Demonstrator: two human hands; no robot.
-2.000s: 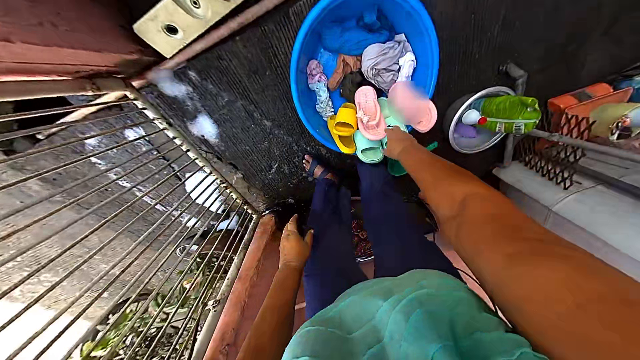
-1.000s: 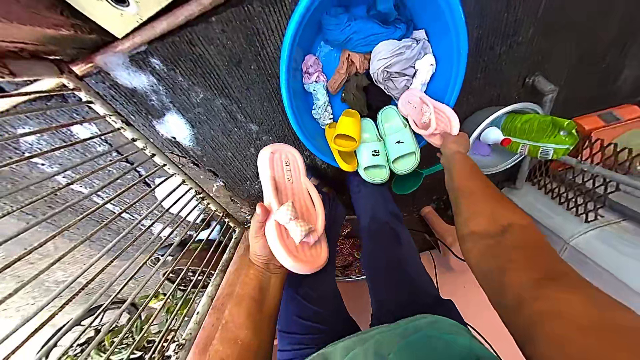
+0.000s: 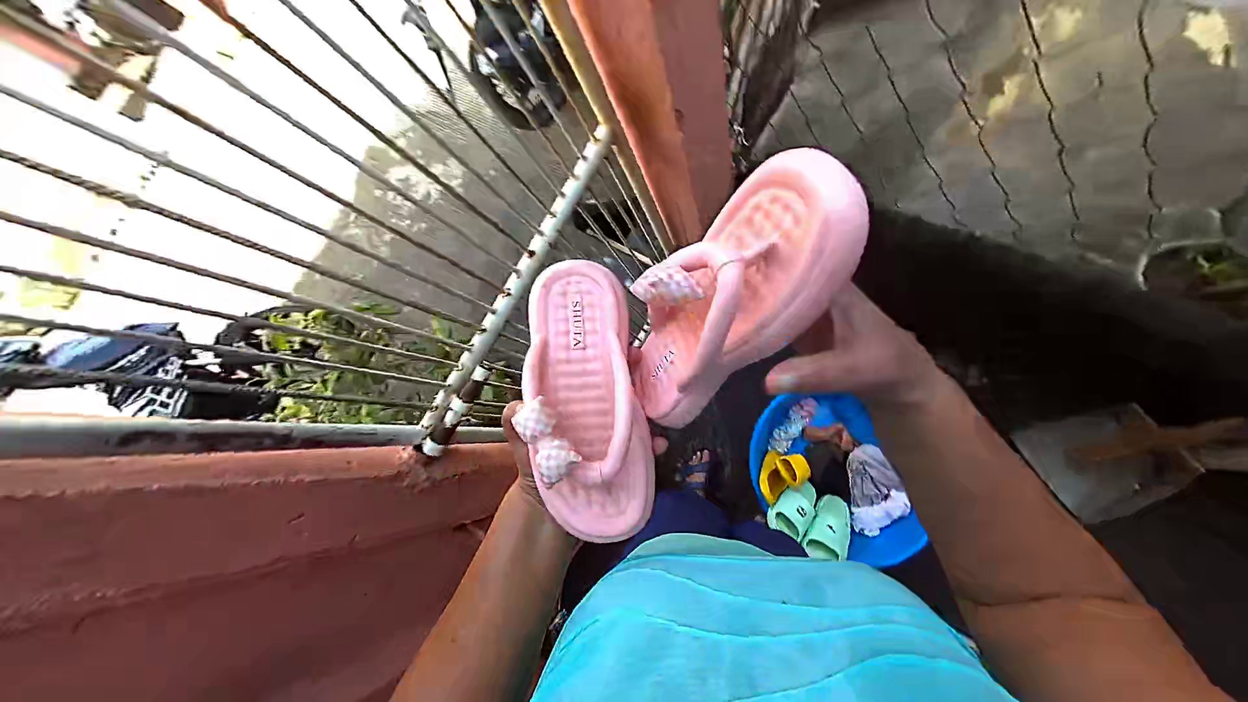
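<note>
My left hand [image 3: 526, 458] holds a pink thong sandal [image 3: 585, 390] with bows on its strap, sole inside facing up, its fingers partly hidden behind it. My right hand [image 3: 858, 356] is at the underside of the matching pink sandal [image 3: 756, 263], which is tilted and overlaps the first one's edge; the fingers behind it are partly hidden. Below my right forearm, a blue plastic tub [image 3: 892, 553] holds crumpled cloths [image 3: 875, 478]. Yellow slides [image 3: 783, 475] and mint-green slides [image 3: 827, 526] sit at its near edge.
A metal bar railing [image 3: 546, 244] runs at the left, above a red-painted low wall [image 3: 244, 556]. A reddish post [image 3: 673, 107] stands beyond the sandals. Wire mesh [image 3: 975, 127] is at the upper right. Leafy plants [image 3: 341, 361] show behind the bars.
The view has swung strongly toward the railing. Both pink sandals are now side by side in front of the railing, away from the tub; a second ago they were held apart.
</note>
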